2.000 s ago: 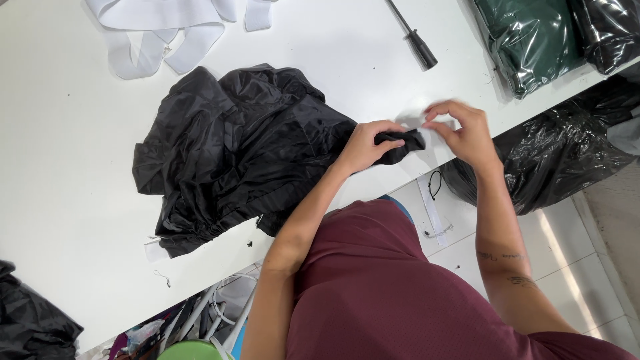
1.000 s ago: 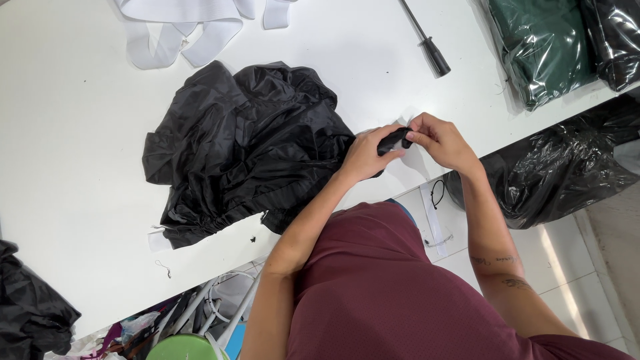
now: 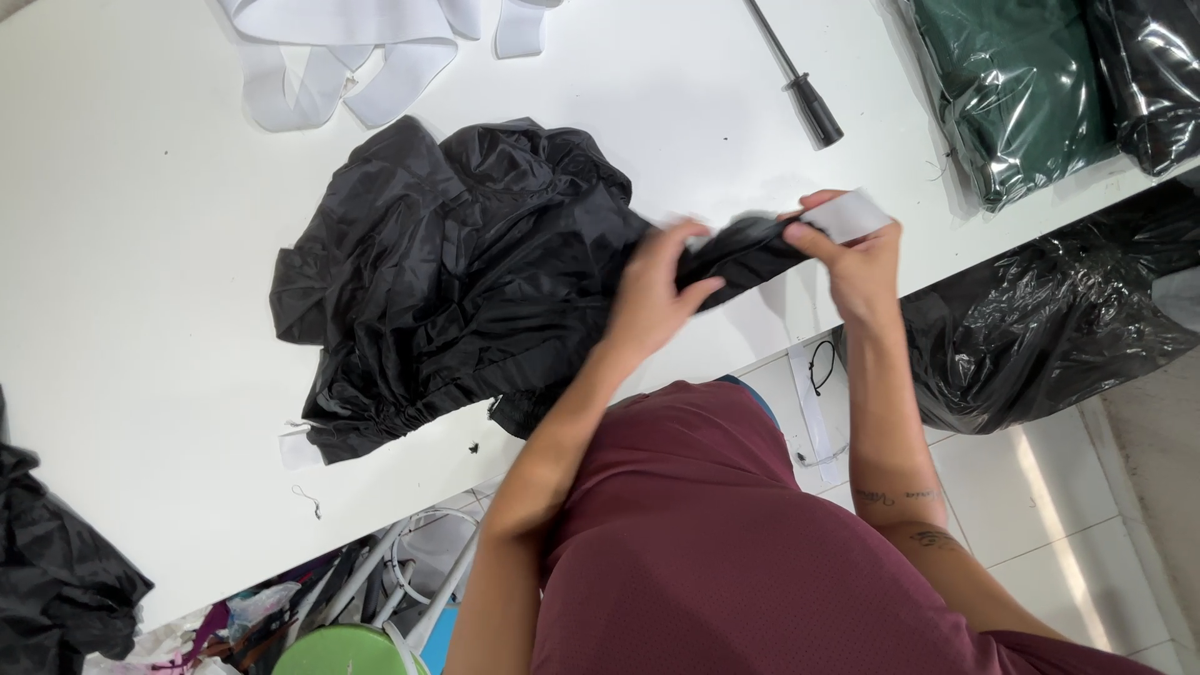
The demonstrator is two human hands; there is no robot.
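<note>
Black, crumpled, shiny fabric (image 3: 469,272) lies gathered on the white table. My right hand (image 3: 858,258) pinches the end of a narrow casing of this fabric, where a flat white elastic strip (image 3: 848,216) sticks out over my fingers. My left hand (image 3: 661,286), somewhat blurred, is around the casing nearer the bulk of the cloth, thumb and fingers apart; whether it grips the cloth cannot be told. Another white strip end (image 3: 300,448) shows at the fabric's lower left corner.
White elastic bands (image 3: 347,28) lie at the top. A black-handled metal rod tool (image 3: 814,112) lies right of them. Plastic-wrapped green fabric (image 3: 1012,94) sits at the back right. A black plastic bag (image 3: 1041,328) is beside the table edge; more black fabric (image 3: 56,562) lies at left.
My hands were close together at the small bunched fabric end; now they are farther apart, with the casing stretched between them and the white strip plainly showing at my right hand.
</note>
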